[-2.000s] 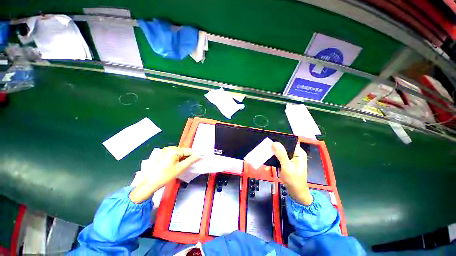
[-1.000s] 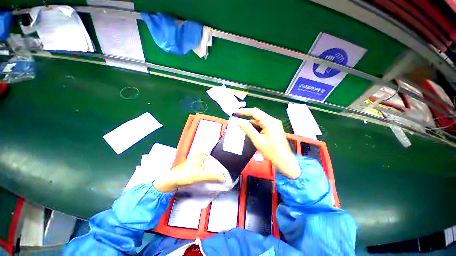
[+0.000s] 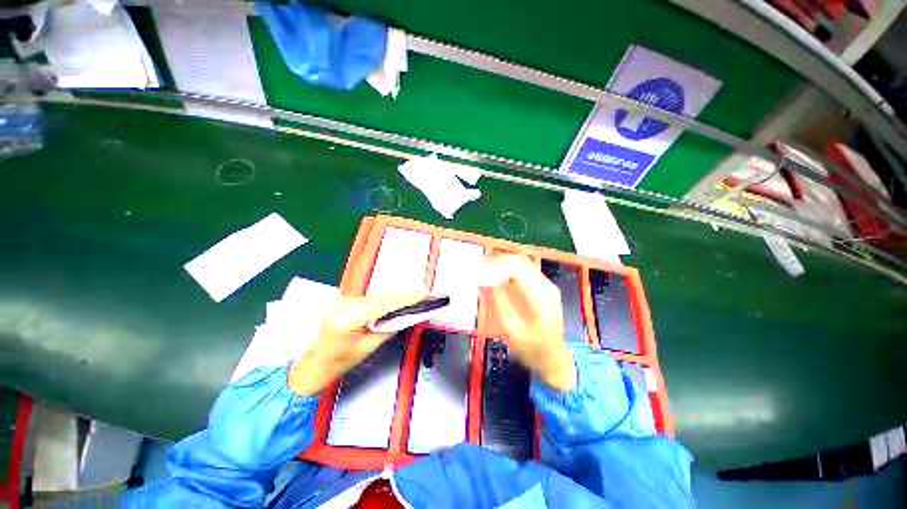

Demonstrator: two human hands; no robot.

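Note:
My left hand (image 3: 348,333) holds a dark panel (image 3: 423,306), seen nearly edge-on, with a white sheet (image 3: 396,320) against its underside, above the left part of the red tray (image 3: 358,457). My right hand (image 3: 527,313) is blurred, over the tray's back middle; whether it grips something white at its fingertips I cannot tell. White sheets cover the two back-left pockets. Dark panels (image 3: 614,310) show in back-right pockets. In the front row, panels with camera holes (image 3: 507,398) lie in their pockets, some looking whitish.
A loose sheet stack (image 3: 283,333) touches the tray's left side. A single white sheet (image 3: 247,256) lies further left. Crumpled white paper (image 3: 441,186) and another white sheet (image 3: 594,227) lie behind the tray. Blue cloth (image 3: 323,45) hangs on the rail.
The dark panel, first held flat by both hands, was turned and is now edge-on in my left hand. My right hand has moved lower and away from it. The second back pocket now shows a white sheet.

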